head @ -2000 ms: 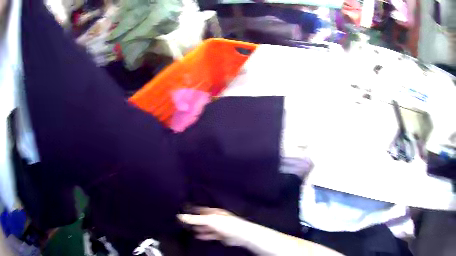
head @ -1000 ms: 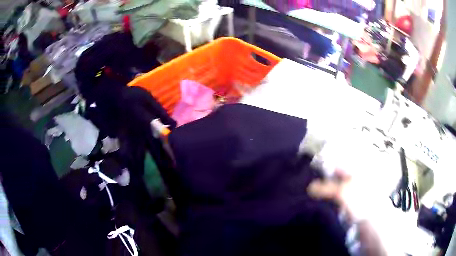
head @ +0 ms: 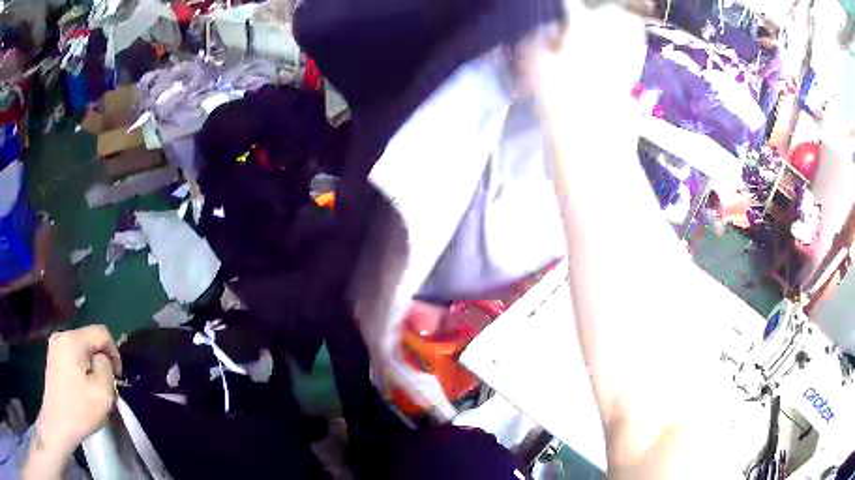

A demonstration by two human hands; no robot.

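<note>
My right hand [head: 539,56] is raised at the top centre and holds up a dark garment panel [head: 347,122] with pale lining [head: 450,150] hanging below it. The fingers are blurred and partly washed out. My left hand [head: 82,380] is at the lower left, closed on the edge of a pale strip [head: 111,445] beside dark cloth. Dark cloth [head: 206,436] with a white cord [head: 223,361] lies low at my lap.
The white table [head: 534,347] stands at centre right, with a protex sewing machine [head: 811,403] at its right. An orange basket [head: 436,361] shows partly behind the cloth. A dark cloth pile [head: 253,178], cardboard box [head: 122,131] and scraps [head: 178,258] lie left on the green floor.
My right hand has risen from the table to the top centre, lifting the dark panel, whose pale lining now shows. My left hand has come into view at the lower left. The view has shifted.
</note>
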